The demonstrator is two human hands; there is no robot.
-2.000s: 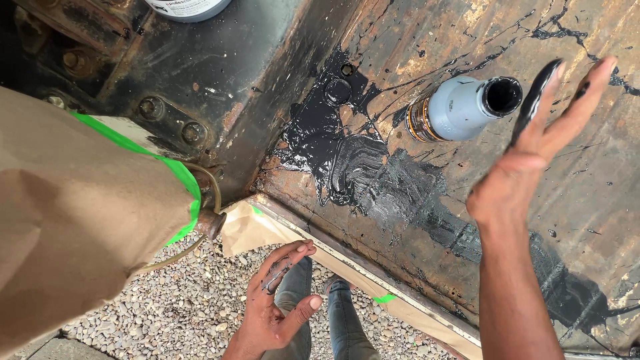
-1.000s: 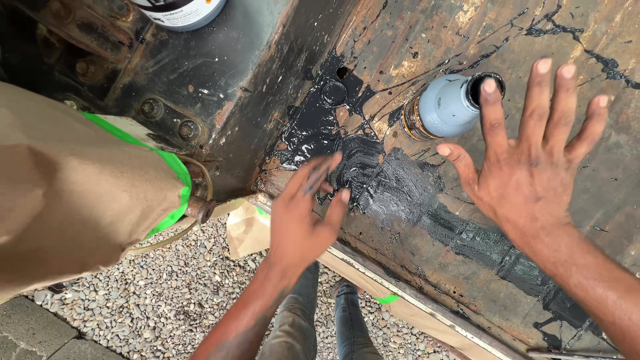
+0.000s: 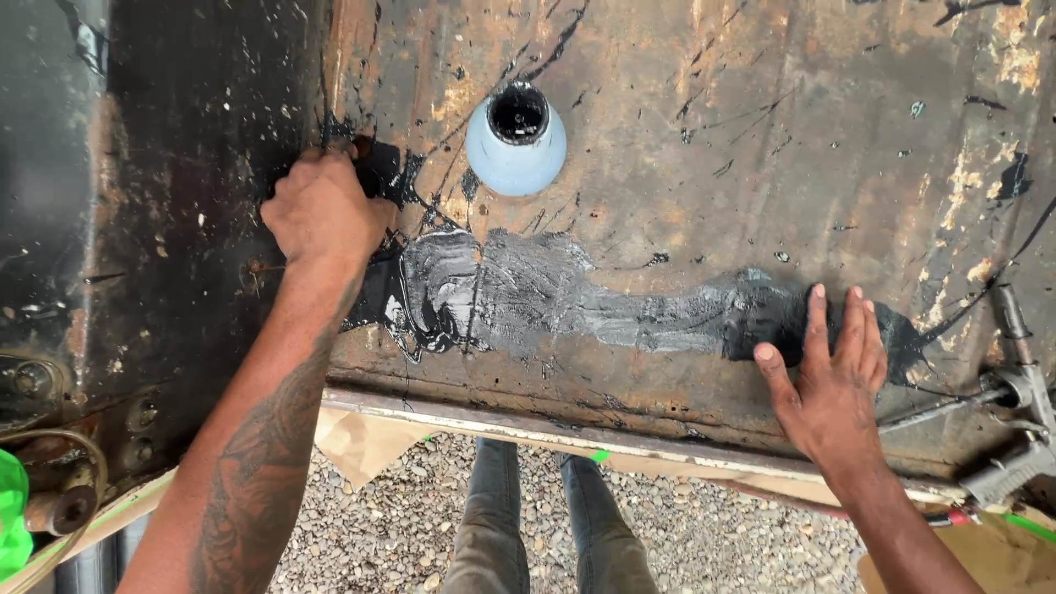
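My left hand point(image 3: 326, 206) lies over wet black coating at the left edge of the rusty metal floor panel point(image 3: 726, 165); its fingers are bent and their tips are mostly hidden. On the right, my right hand point(image 3: 833, 371) has its fingers apart, over or on the dark end of the smeared black coating point(image 3: 536, 289), with nothing in its grasp. That smear runs as a band between both hands, thick and glossy at its left. An open bottle point(image 3: 517, 153), blue-grey with a blackened neck, stands upright behind the band.
A metal spray gun point(image 3: 1023, 412) lies at the right edge. A dark metal side wall point(image 3: 206, 148) with bolts rises at left. Along the panel's near edge runs a pale lip point(image 3: 577, 437) with masking paper point(image 3: 363, 441) and green tape. Gravel point(image 3: 396, 511) lies below.
My left hand has moved from the near part of the coating to the panel's left corner. My right hand has come down from beside the bottle to the right end of the band. The view has shifted right.
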